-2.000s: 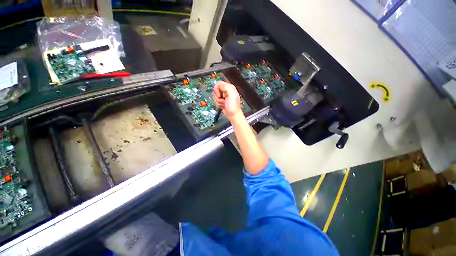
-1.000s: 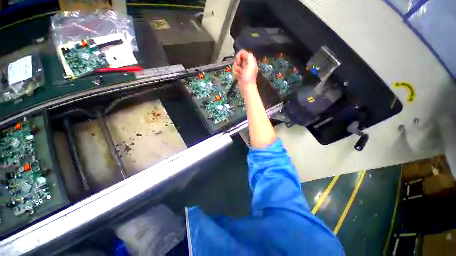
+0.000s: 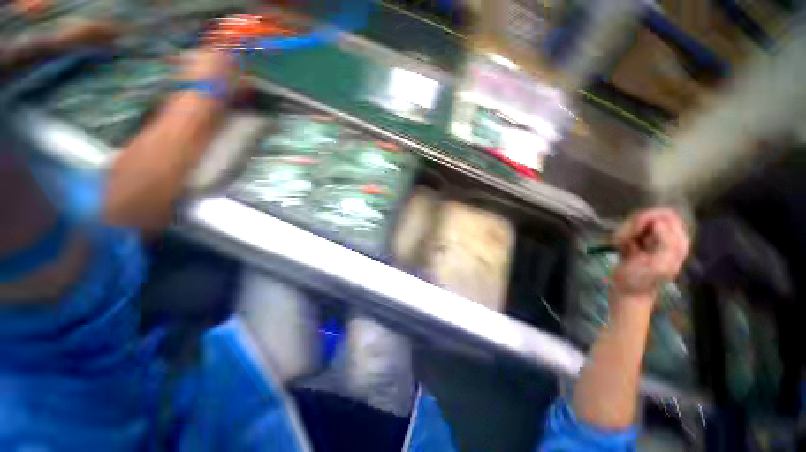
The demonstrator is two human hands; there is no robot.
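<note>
The view is strongly blurred. My right hand (image 3: 654,247) is curled shut on a thin dark tool (image 3: 603,250), whose end sticks out to the left. It is above a dark carrier with green boards (image 3: 596,300) at the right. What seems to be my left hand (image 3: 208,64) reaches to the upper left, with a blue band at the wrist, beside bright orange-red parts (image 3: 252,31). Its fingers are too blurred to show whether they hold anything. Another carrier with green boards (image 3: 309,177) lies on the conveyor between the hands.
The silver rail (image 3: 353,269) crosses diagonally in front. Beyond the boards are a white-labelled bag (image 3: 411,91) and a bagged sample board (image 3: 508,110) beside a red strip (image 3: 515,164). A pale trough floor (image 3: 468,252) shows between carriers. Another person's body may show at far left.
The view has swung left, bringing in the left arm, orange parts and more boards. My right hand appears farther right and lower in the picture, still closed on the dark tool.
</note>
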